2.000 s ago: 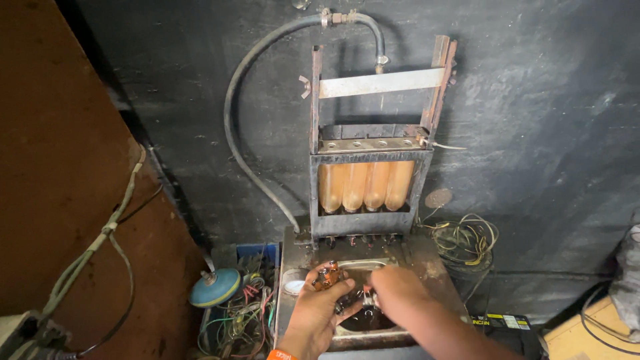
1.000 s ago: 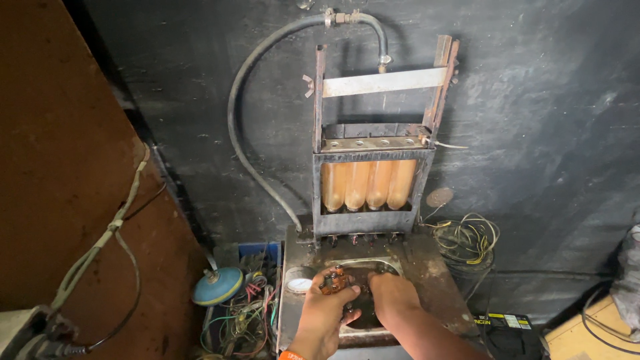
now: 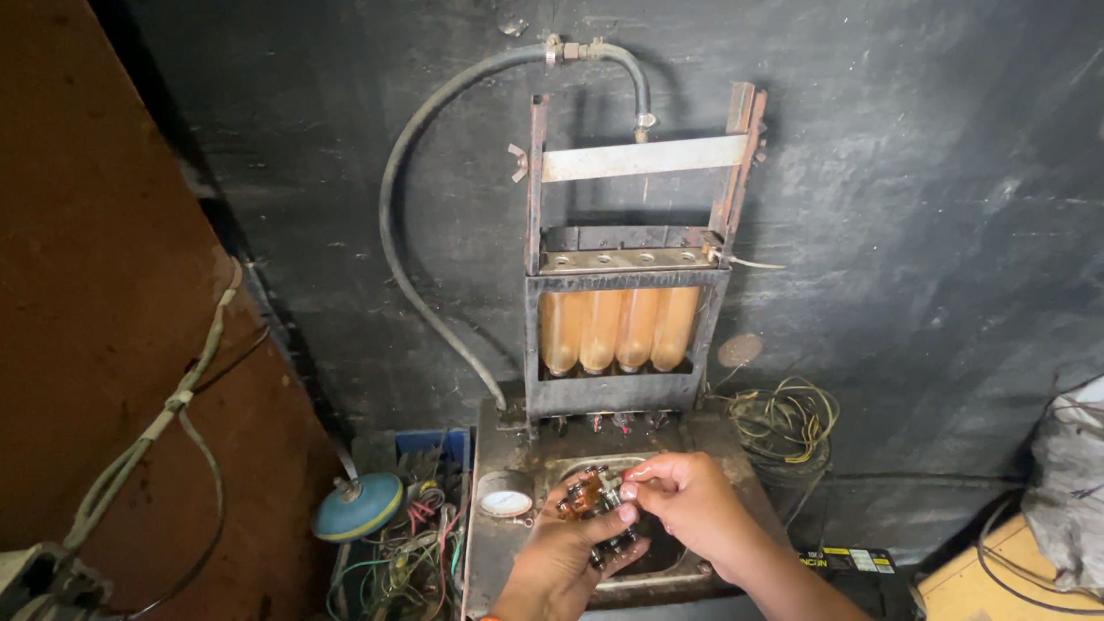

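Note:
My left hand point(image 3: 573, 548), palm up, holds several small wet fuel injectors point(image 3: 582, 496) with orange-brown and black parts. The thumb and fingertips of my right hand point(image 3: 681, 496) pinch the end of one injector with a grey metal body point(image 3: 610, 487), which lies against the others. Both hands are over the open metal basin point(image 3: 617, 585) of a bench, which has dark liquid in it. Behind them stands a metal frame point(image 3: 617, 392) with several clear tubes point(image 3: 634, 332) showing orange-brown. A perforated metal rail point(image 3: 634, 260) lies across the frame above the tubes.
A round gauge point(image 3: 506, 502) sits left of the basin. Left of the bench are tangled wires point(image 3: 392, 565) and a blue round object point(image 3: 358, 507). A rubber hose point(image 3: 388, 198) arches to the frame's top. Coiled wires point(image 3: 798, 423) and a black battery point(image 3: 849, 561) are at right.
My hands have come up out of the basin, where they were lower a second ago. The grey-bodied injector now shows plainly between them.

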